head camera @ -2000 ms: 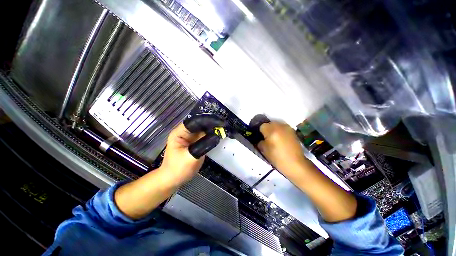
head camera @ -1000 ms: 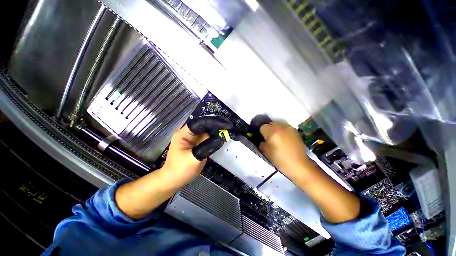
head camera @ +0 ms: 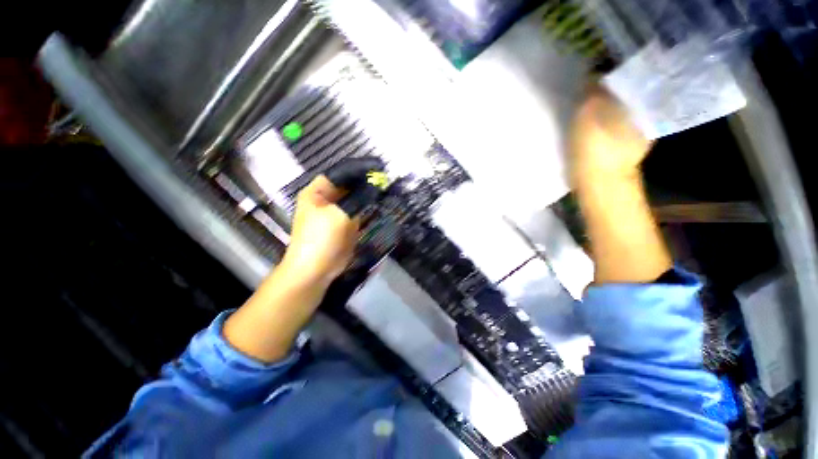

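My left hand [head camera: 336,211], with black fingertip covers, holds a small yellow component [head camera: 378,180] between finger and thumb, above the end of the black circuit board [head camera: 475,300]. Silver-white heat sinks [head camera: 408,314] lie along the board. My right hand [head camera: 610,134] is raised at the upper right and blurred. Its fingertips are hidden or lost in blur near a whitish clear plastic piece [head camera: 677,90]; whether it holds anything cannot be told.
A ribbed metallic carrier plate with a white label and green round sticker [head camera: 292,132] lies left of the board. A pale conveyor rail [head camera: 161,188] curves along the left. Yellow components [head camera: 569,31] show at the top. Part of a blue heap [head camera: 720,400] shows at lower right.
My right hand has left the board and moved up and right. My left hand still holds the yellow component, a little higher in the picture. The whole view has shifted.
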